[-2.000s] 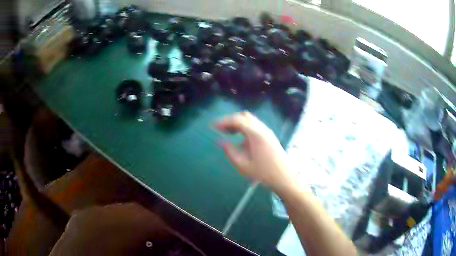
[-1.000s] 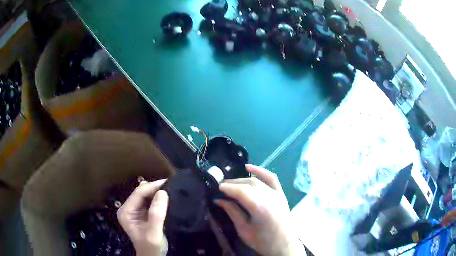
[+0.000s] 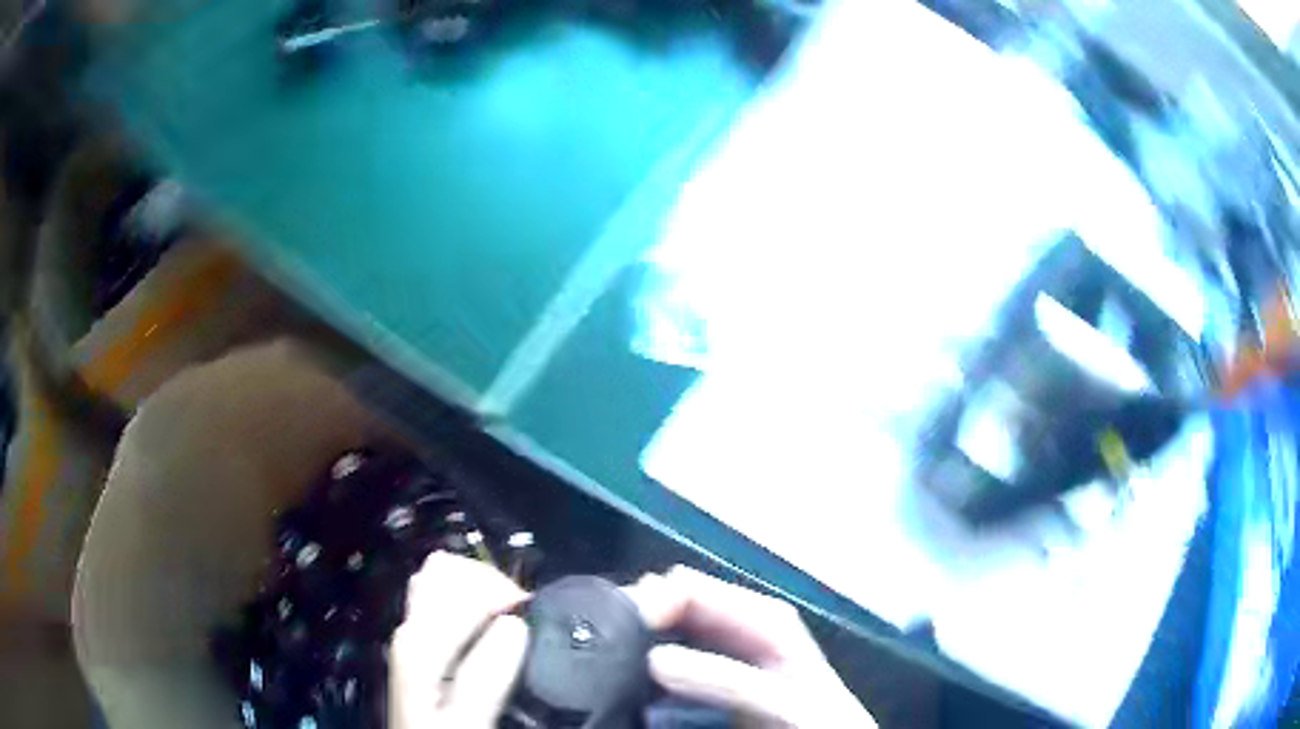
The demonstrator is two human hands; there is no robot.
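Observation:
A round black housing [image 3: 585, 648] is held between my two hands at the bottom of the view, below the bench edge. A small light spot shows at the middle of its face. My left hand [image 3: 463, 641] grips its left side. My right hand [image 3: 727, 648] grips its right side, fingers bent around it. Both hands are cut off by the lower edge of the picture and somewhat blurred. The underside of the housing is hidden.
An open carton [image 3: 186, 484] with black pieces [image 3: 335, 612] stands left of my hands. The green bench top [image 3: 428, 214] has black units at its far edge. The white board [image 3: 841, 427] lies right, with the blurred feeder and screwdriver [image 3: 1141, 420] on that side.
The view has swung right and down. The joined black parts with wires, held a second ago, now show as one round black face between both hands. Two seconds ago one hand was over the bench.

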